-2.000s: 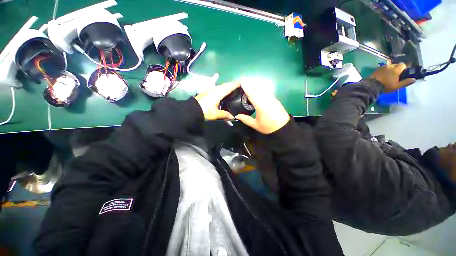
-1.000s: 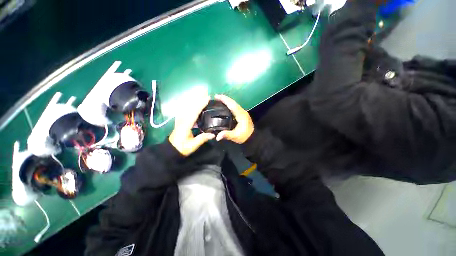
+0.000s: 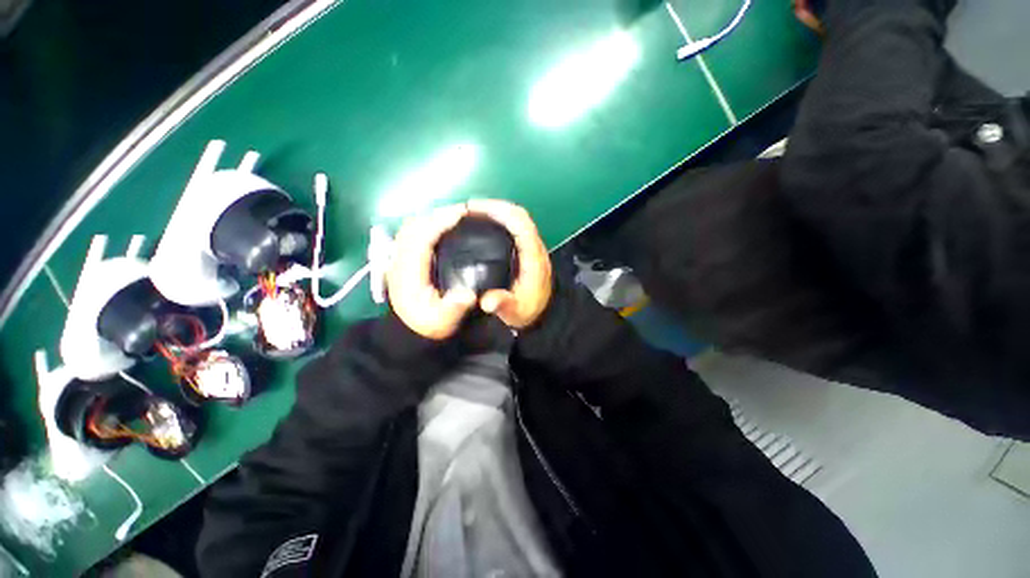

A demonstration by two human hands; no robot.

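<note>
My left hand (image 3: 418, 277) and my right hand (image 3: 529, 271) are cupped around a black rounded camera part (image 3: 476, 257) near the bench's front edge. The thumbs rest on its near side and the fingers wrap its sides. A white piece (image 3: 381, 262) with a white cable shows beside my left hand; whether it joins the held part is hidden. Three white camera housings stand to the left; the nearest one (image 3: 186, 243) has a black open end. Its round circuit board (image 3: 284, 320) hangs out on red and orange wires.
The green bench (image 3: 452, 90) runs from lower left to upper right. A white cable plug (image 3: 691, 50) lies at the upper right. A person's dark sleeve (image 3: 864, 136) is on the right. Crumpled clear plastic (image 3: 40, 505) lies at the far left.
The view has turned towards the left of the bench, and the neighbour's equipment has left the picture. The black part remains between my hands and now shows a smooth rounded face.
</note>
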